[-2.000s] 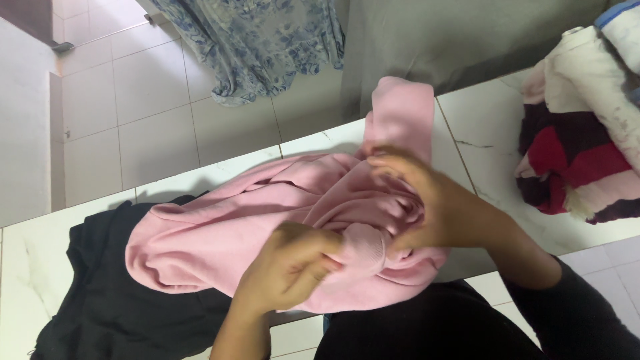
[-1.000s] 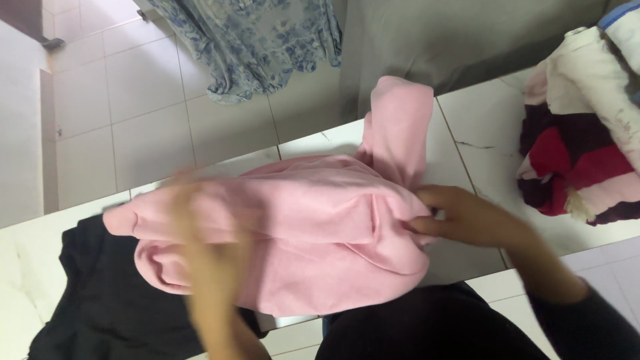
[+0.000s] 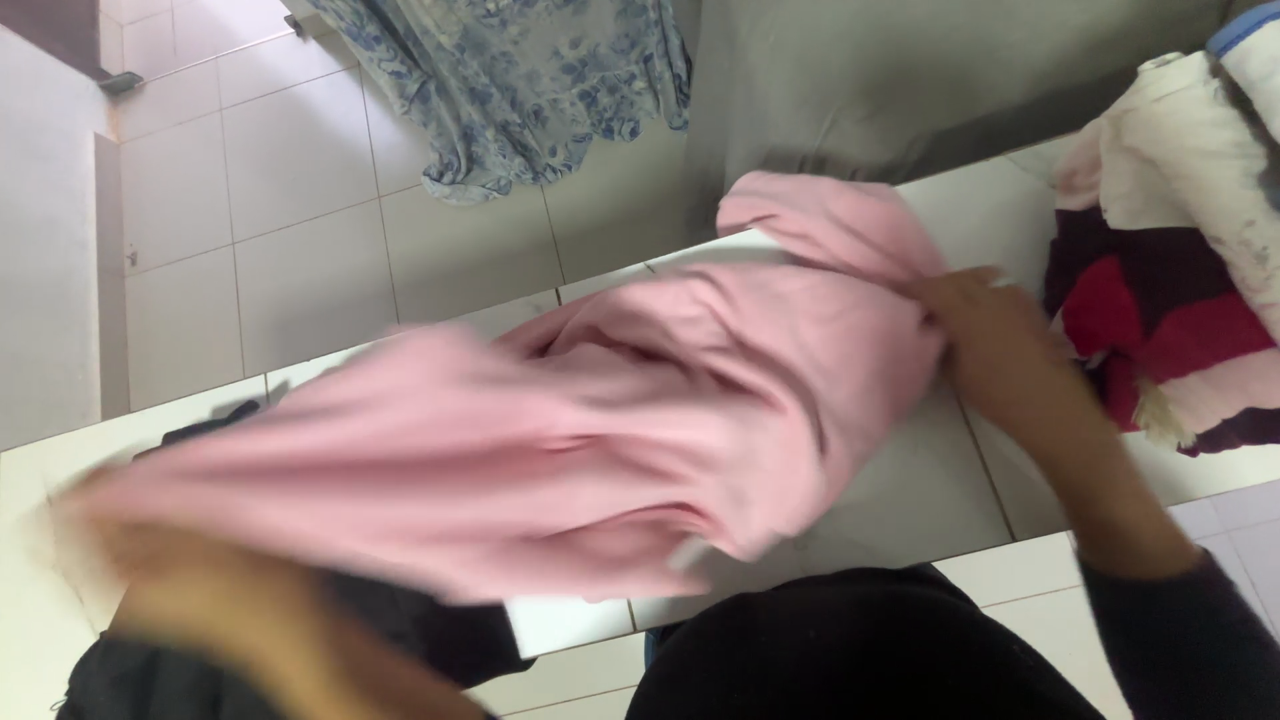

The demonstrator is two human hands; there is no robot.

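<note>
A pink cloth garment (image 3: 600, 400) is stretched across a white tiled ledge, its left part blurred by motion. My left hand (image 3: 150, 550), also blurred, grips the garment's left end above a black garment (image 3: 430, 625) that lies partly under it. At the garment's right end, my right hand (image 3: 975, 330) holds the fabric between thumb and fingers. A pink sleeve-like part (image 3: 830, 215) extends past the far edge of the ledge, near my right hand.
On the right of the ledge (image 3: 960, 210) lies a pile of folded cloths (image 3: 1180, 310), white, crimson, dark and pink. Beyond the ledge, a blue floral cloth (image 3: 540, 80) hangs over the tiled floor (image 3: 300, 260), beside a grey surface (image 3: 850, 90).
My left hand has moved left, drawing the garment's end out over the black garment. My right hand stays at the right end. The sleeve-like part now leans left over the far edge.
</note>
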